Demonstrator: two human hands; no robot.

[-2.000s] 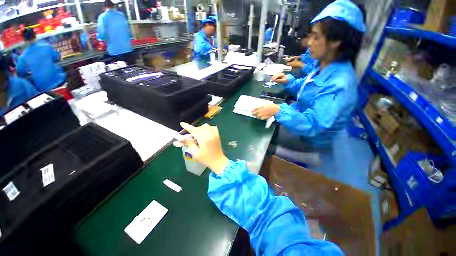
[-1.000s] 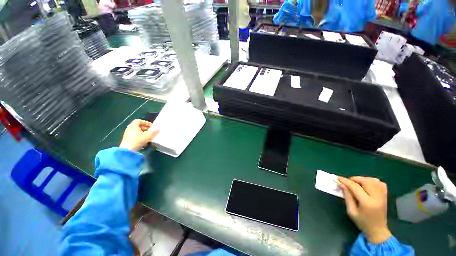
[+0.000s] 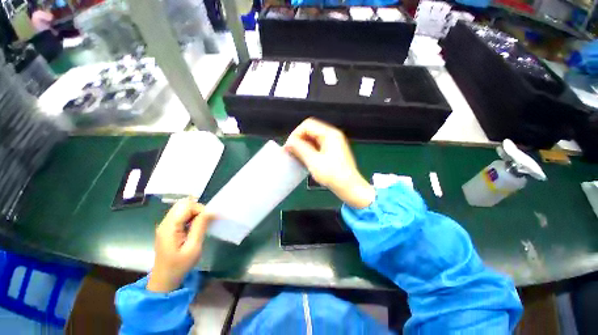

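My left hand (image 3: 176, 243) pinches the lower left corner of a white, slightly see-through sheet (image 3: 256, 193). My right hand (image 3: 328, 157) pinches its upper right corner, so the sheet is held slanted above the mat. A dark phone (image 3: 311, 228) lies under and right of the sheet, its right end hidden by my right sleeve. Another dark phone (image 3: 317, 184) shows only a small part behind the sheet and my right hand. A white pile (image 3: 186, 163) lies left of the sheet. A white card (image 3: 392, 180) lies partly behind my right sleeve.
A dark phone (image 3: 145, 165) with a white strip lies left of the pile. A second strip (image 3: 435, 184) and a dispenser bottle (image 3: 493, 184) stand or lie at right on the green mat (image 3: 275, 260). Black foam trays (image 3: 341, 121) and a post (image 3: 172, 69) line the far side.
My left hand has left the white pile and now holds a sheet with my right hand. My right hand has let go of the white card and moved left. The view has shifted.
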